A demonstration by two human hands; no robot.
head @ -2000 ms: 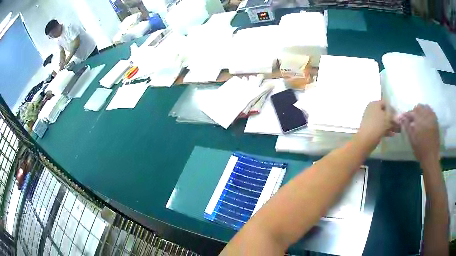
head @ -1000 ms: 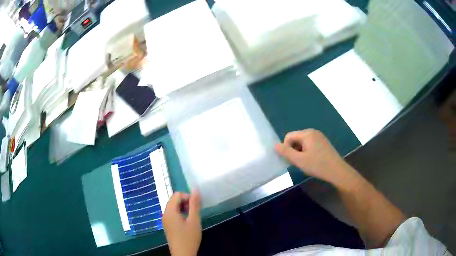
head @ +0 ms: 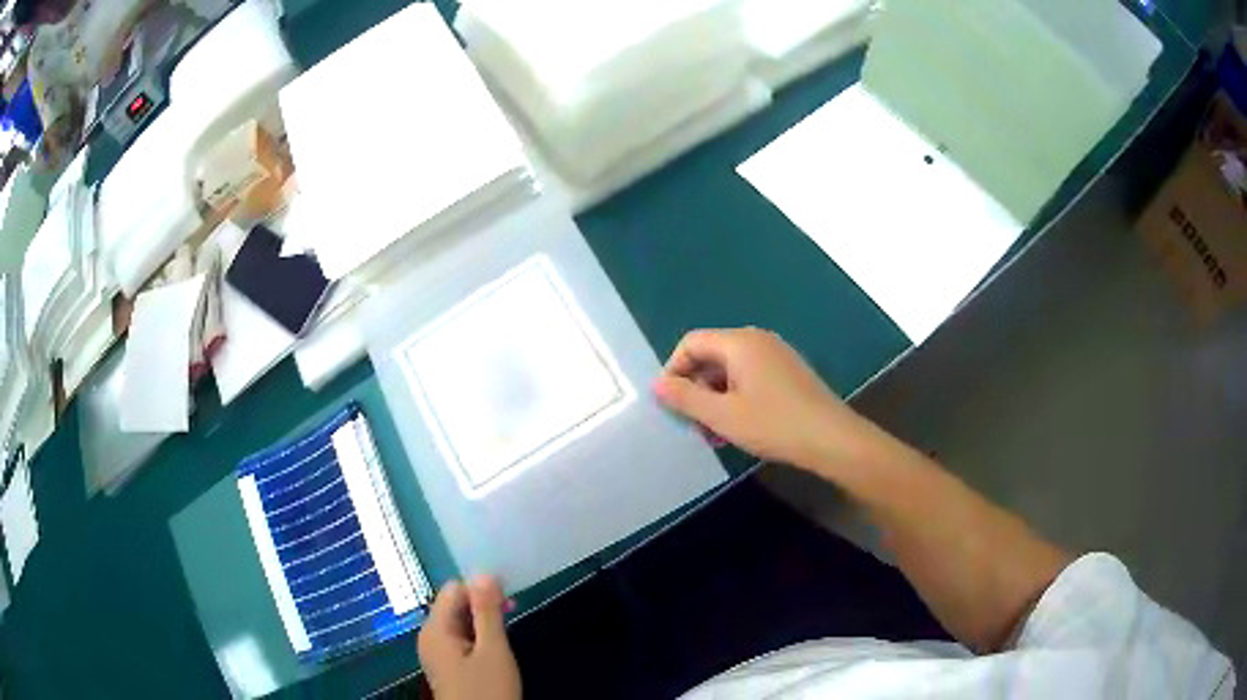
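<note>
A milky, translucent film sheet (head: 540,533) lies in front of me over a pale piece with a dark-edged square window (head: 513,369); the square outline shows through. My left hand (head: 469,640) pinches the sheet's near left corner, thumb against fingers. My right hand (head: 745,397) pinches its right edge with curled fingers. A stack of blue solar cell arrays (head: 322,540) with thin pale cross lines and white side strips lies left of the film on a flat green-grey mat (head: 205,554).
Thick white sheet stacks (head: 397,137) stand behind the film. A dark phone-like rectangle (head: 278,280) lies among papers at left. A white holed sheet (head: 889,205) lies before an upright pale green board (head: 978,103). A carton (head: 1192,226) is at far right.
The film has come down flatter over the square window, whose outline is now sharper. Both hands moved from the rear stacks to the film's near edges. The view has swung right.
</note>
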